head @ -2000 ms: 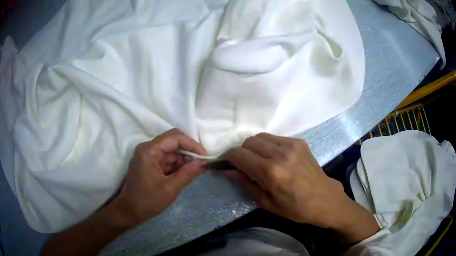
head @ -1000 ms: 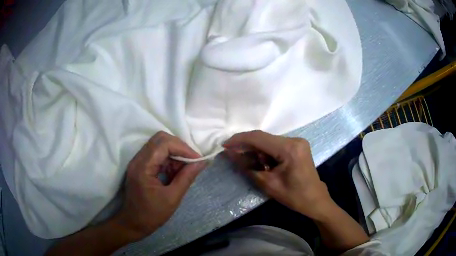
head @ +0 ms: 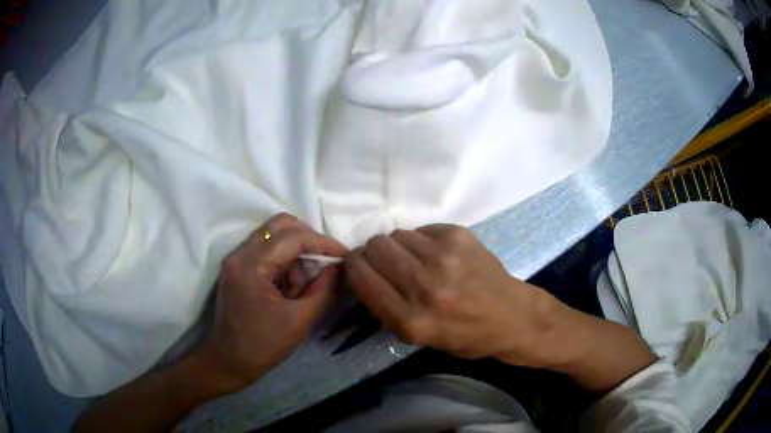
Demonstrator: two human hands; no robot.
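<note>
A large off-white garment [head: 254,127] lies spread in folds on the grey-blue table. My left hand [head: 275,296] pinches a narrow white hem edge [head: 324,259] between thumb and fingers at the garment's near side. My right hand [head: 440,292] is close beside it, palm down, with its fingertips at the same edge. The dark pointed blades of thread snips [head: 353,331] stick out below my right palm toward the lower left. Their handle is hidden in the hand. Whether my right fingertips also grip the cloth is hard to see.
The table [head: 651,76] has a curved near edge running from lower left to upper right. White folded cloth [head: 685,287] sits at lower right, beside a yellow wire basket [head: 689,190]. Another white cloth [head: 714,25] hangs over the upper right table edge.
My right hand has turned palm down and moved left against my left fingertips. The snips' dark blades now show below it. My left hand keeps its pinch, and a gold ring now shows on it.
</note>
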